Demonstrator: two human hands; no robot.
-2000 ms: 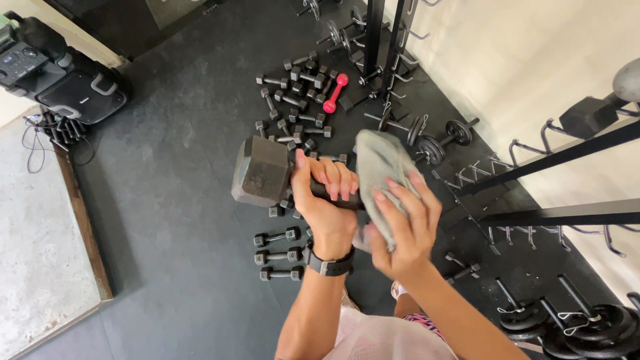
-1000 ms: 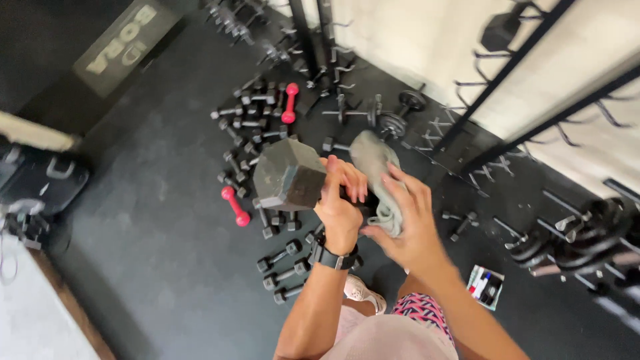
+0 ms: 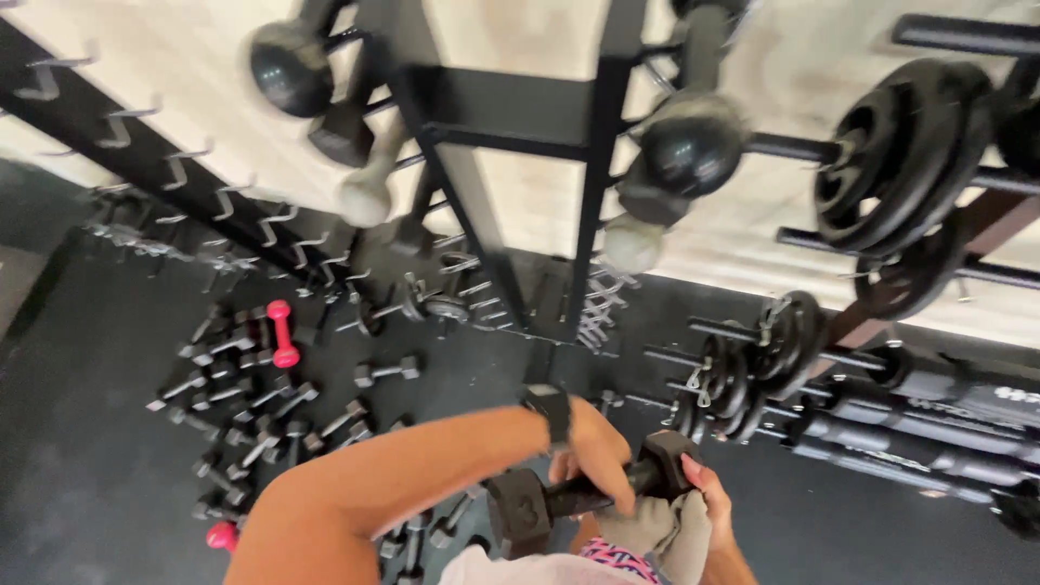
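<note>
A black hex dumbbell point(image 3: 520, 508) with worn heads is held low in front of my body. My left hand point(image 3: 597, 455), with a dark watch on the wrist, reaches over it from above, fingers around its handle. My right hand point(image 3: 711, 496) is at the dumbbell's far right head and holds a grey cloth point(image 3: 682, 532), which hangs under the handle and that head. The fingers of my left hand are partly hidden behind the handle.
A black rack point(image 3: 508, 106) with dumbbells on its hooks stands ahead. Weight plates point(image 3: 902, 154) sit on pegs at the right, above rolled black pads point(image 3: 918, 439). Many dumbbells point(image 3: 227, 394) and a pink dumbbell point(image 3: 282, 333) lie on the dark floor point(image 3: 89, 406) at the left.
The view has swung to the right toward the rack and plates. My left arm now crosses over from the left, and my right hand with the cloth has moved to one head of the dumbbell.
</note>
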